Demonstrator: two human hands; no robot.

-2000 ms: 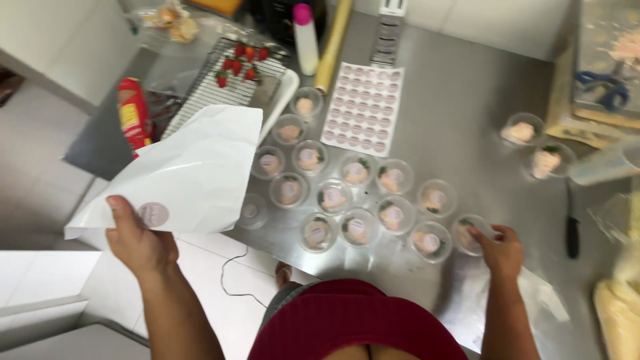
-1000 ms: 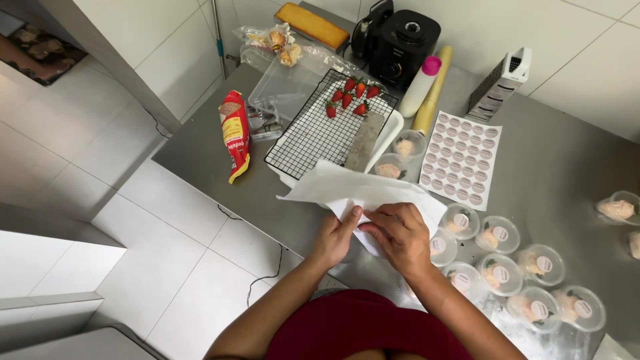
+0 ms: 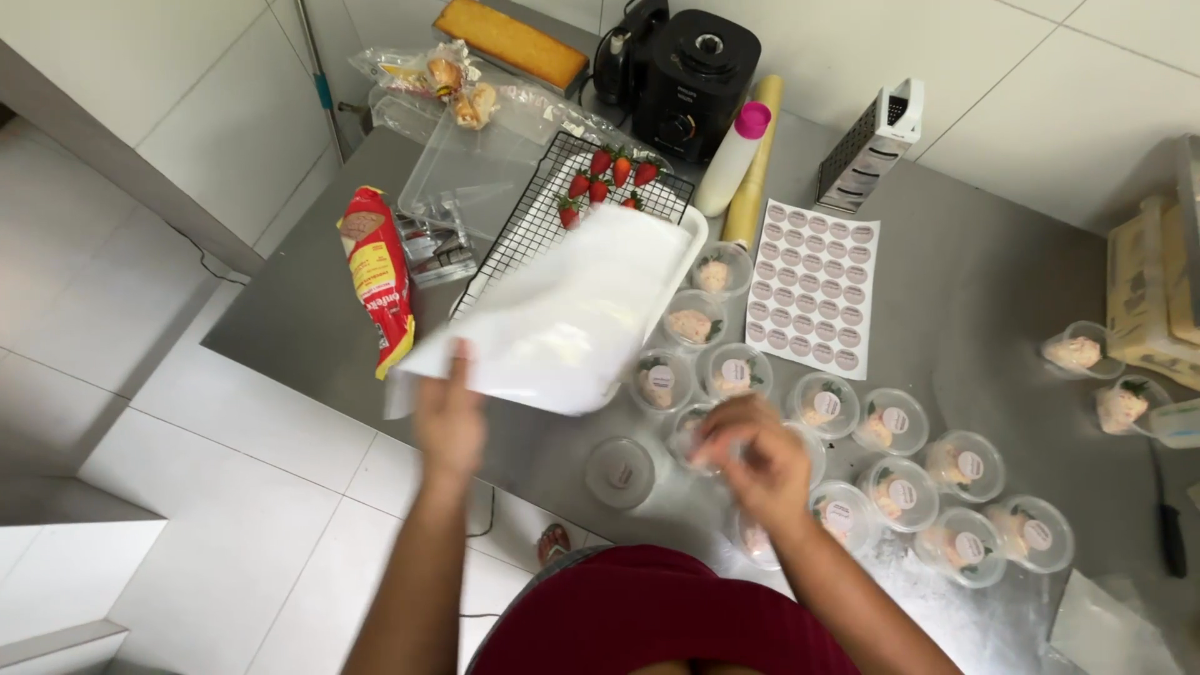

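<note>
My left hand [image 3: 450,422] grips the near left corner of a white paper sheet [image 3: 572,319], which partly covers a black wire rack [image 3: 525,220] and a white tray. Blurred by motion, my right hand [image 3: 755,455] has its fingers bent over a round plastic cup; whether it holds a small sticker cannot be told. Around it stand several clear lidded cups [image 3: 895,494] with pale filling and green leaves, many with round stickers on top. A lid or cup with a sticker [image 3: 620,472] lies by the table's near edge. Beyond the cups is a sheet of round stickers [image 3: 814,289].
Strawberries [image 3: 600,187] lie on the rack. A red and yellow package [image 3: 378,281] is at the left. Behind are a black blender base [image 3: 698,84], a bottle with a pink cap [image 3: 733,159] and a box grater [image 3: 867,145]. A knife [image 3: 1170,525] lies at the right.
My hands were together at the white sheet a second ago; now they are apart, the right one over the cups. The sheet is spread out in my left hand. The view has shifted.
</note>
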